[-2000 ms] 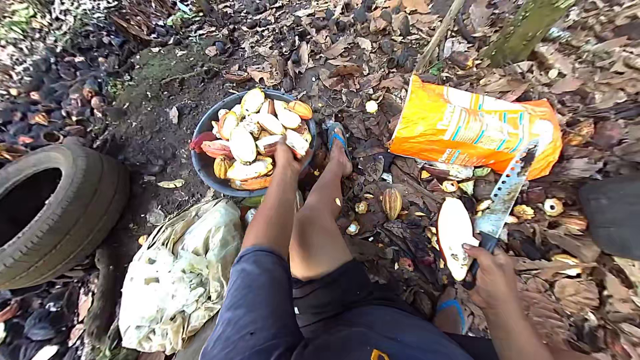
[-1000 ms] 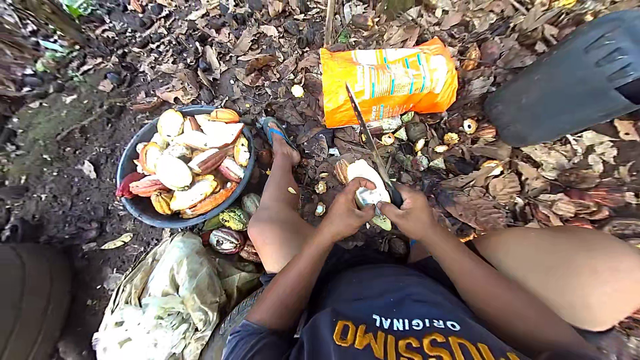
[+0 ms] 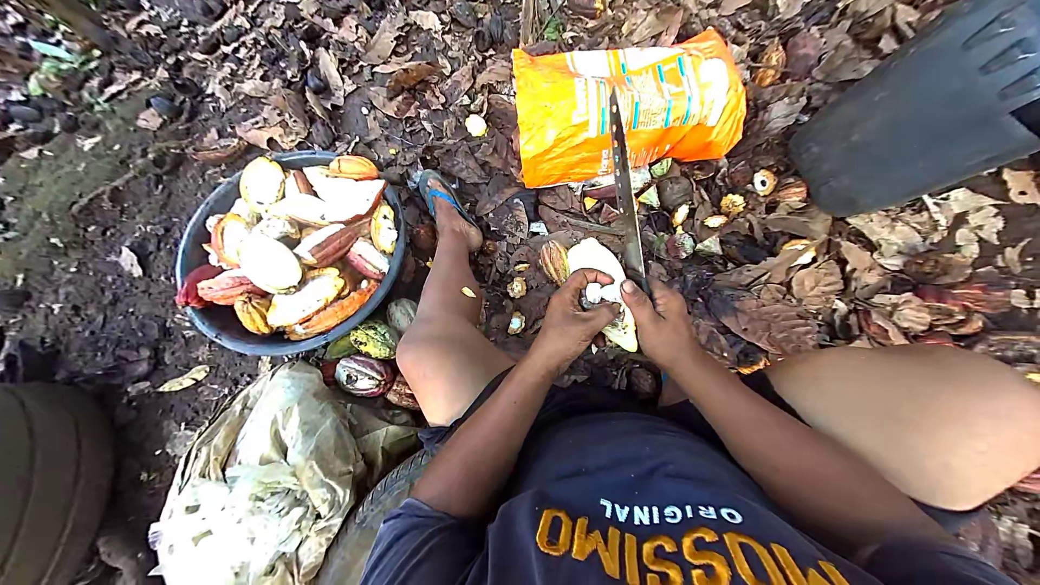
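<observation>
My left hand has its fingers in the white pulp of an opened cacao pod in front of my body. In my right hand is the dark handle of a long knife, its blade pointing away from me across the orange sack; the thumb of that hand touches the pod's edge. Another cacao pod lies on the leaves just left of the opened one. At the left a round basin holds several opened cacao pods.
An orange printed sack lies ahead, and a dark plastic container at upper right. Whole pods rest by my knee, near a pale plastic bag. A tire stands at far left. Dry leaves and pod pieces litter the ground.
My left hand, at the basin two seconds ago, has come back to the opened pod. The knife and pod in front of me have moved little since one second ago. The view has shifted.
</observation>
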